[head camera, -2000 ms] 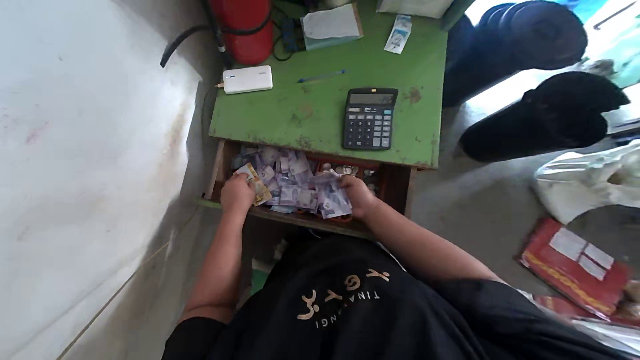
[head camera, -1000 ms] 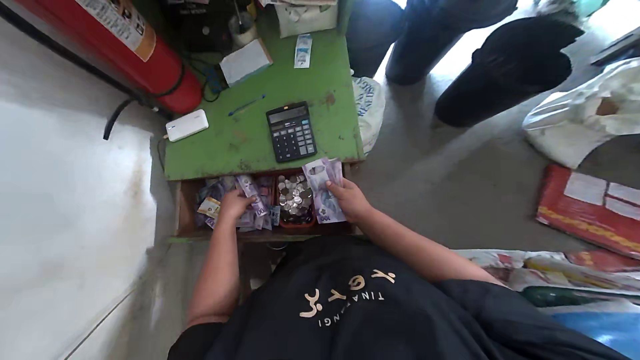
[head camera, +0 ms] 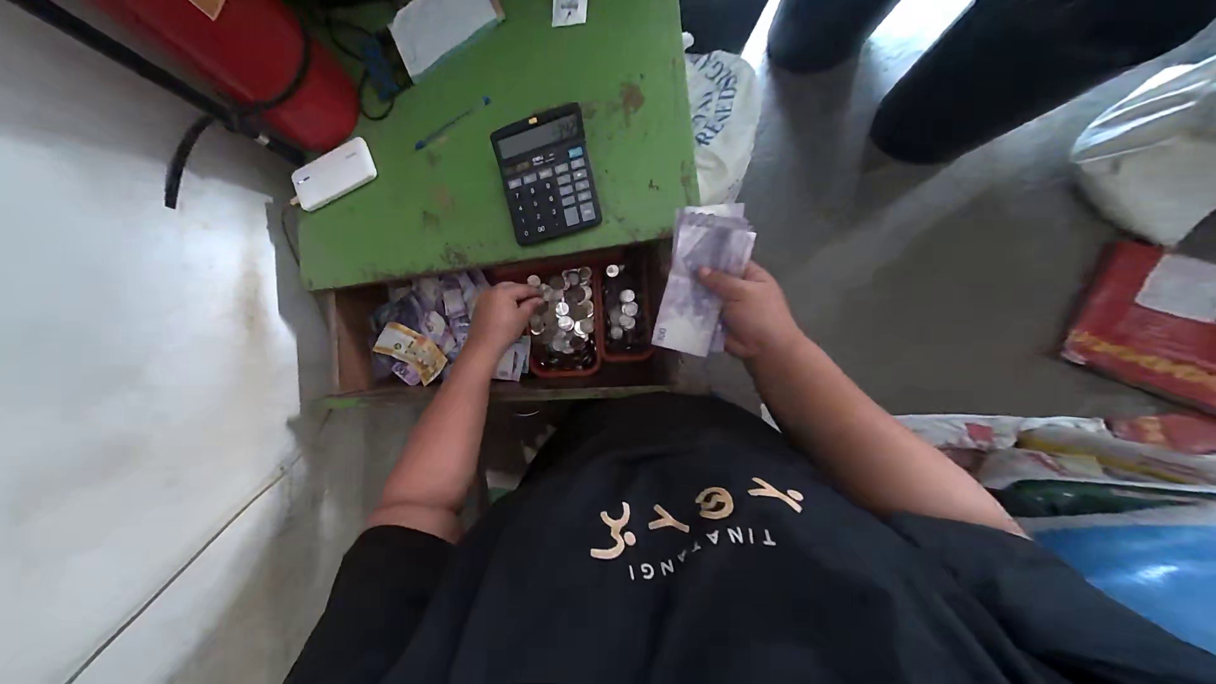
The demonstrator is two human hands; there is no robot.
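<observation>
My right hand (head camera: pixel 750 306) grips a small stack of purple banknotes (head camera: pixel 701 275), held up beside the right end of the open wooden drawer (head camera: pixel 350 342). Over the drawer, my left hand (head camera: pixel 505 318) has its fingertips at the left edge of a reddish-brown tray of coins (head camera: pixel 567 309); whether it pinches a coin is hidden. Loose purple banknotes (head camera: pixel 432 302) fill the drawer's left part, with a yellow-orange banknote (head camera: pixel 410 351) on top. A second, narrower coin tray (head camera: pixel 624 309) lies to the right of the first.
On the green desktop (head camera: pixel 399 233) lie a black calculator (head camera: pixel 548 176), a blue pen (head camera: pixel 452 123) and a white power bank (head camera: pixel 334 175). A red fire extinguisher (head camera: pixel 285 76) stands at the left by the wall. A white sack (head camera: pixel 724 123) sits against the desk's right side.
My right hand has lifted the purple notes out of the drawer to its right side. My left hand has moved from the loose notes to the coin tray. More of the coins now shows.
</observation>
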